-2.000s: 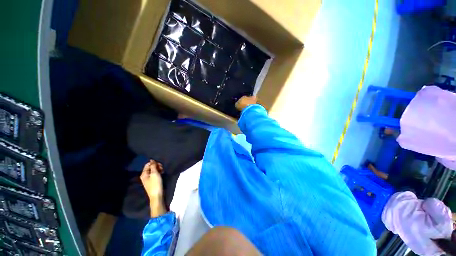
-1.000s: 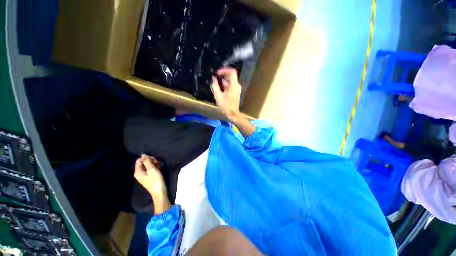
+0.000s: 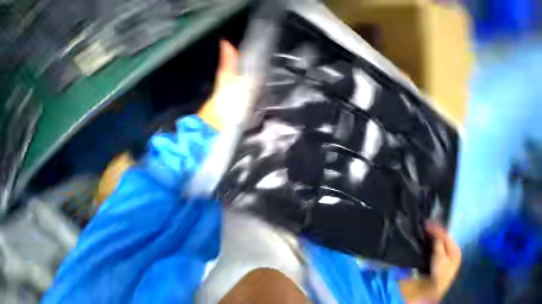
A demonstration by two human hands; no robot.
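Note:
A large shiny black blister tray with moulded pockets is held up in front of my body, tilted. A pale whitish strip runs along its left and upper edges. My left hand is at the tray's left edge, partly hidden by the strip, with the thumb up. My right hand grips the tray's lower right corner. The picture is blurred, so what lies in the pockets cannot be told.
A brown carton stands behind the tray at the upper right. A green bench with blurred dark phone units is at the upper left. Light blue floor and a blurred blue object show at the right.
The tray is out of the carton and held up between both hands. My left hand has moved from my lap to its edge. The view has turned, and the bench runs along the upper left.

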